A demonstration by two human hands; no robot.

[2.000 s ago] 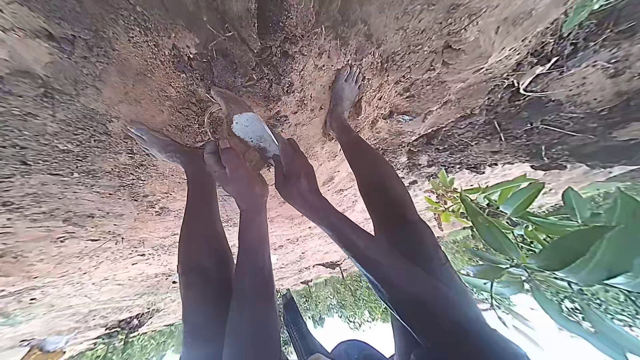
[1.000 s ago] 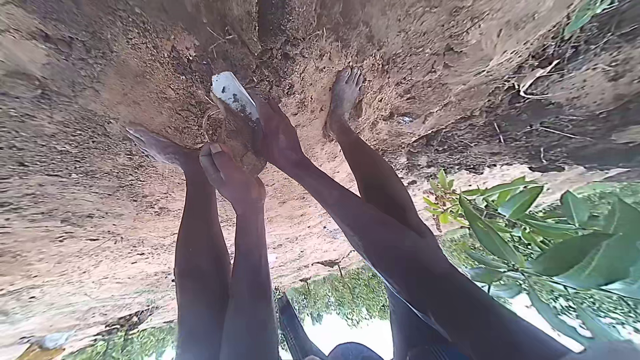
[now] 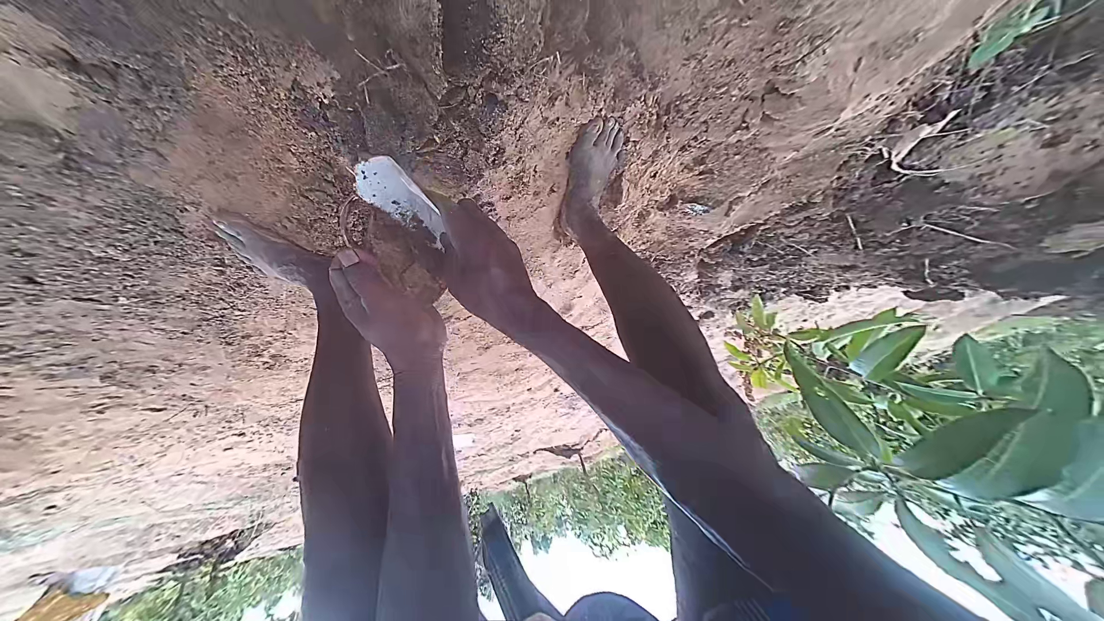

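My left hand (image 3: 384, 306) is closed on the lower left side of a brown, soil-coated object (image 3: 401, 250) whose kind I cannot tell. A thin curved strand or rim shows at that object's left edge. My right hand (image 3: 487, 259) holds the right end of a smooth white piece (image 3: 398, 197), specked with dark soil and resting against or just over the brown object. The fingers of my right hand are partly hidden behind its back. Both hands are close together over the ground, between two bare feet.
Bare feet stand on uneven brown soil (image 3: 535, 345), one left (image 3: 267, 250) and one right (image 3: 593, 168). Roots and twigs (image 3: 923, 151) lie at the upper right. A leafy green plant (image 3: 897, 414) reaches in from the right. A pale and orange-brown thing (image 3: 73, 595) shows at the lower left corner.
The white piece has moved up and left and now shows more dark specks. My right hand has moved up and slightly left with it. My left hand has stayed nearly in place.
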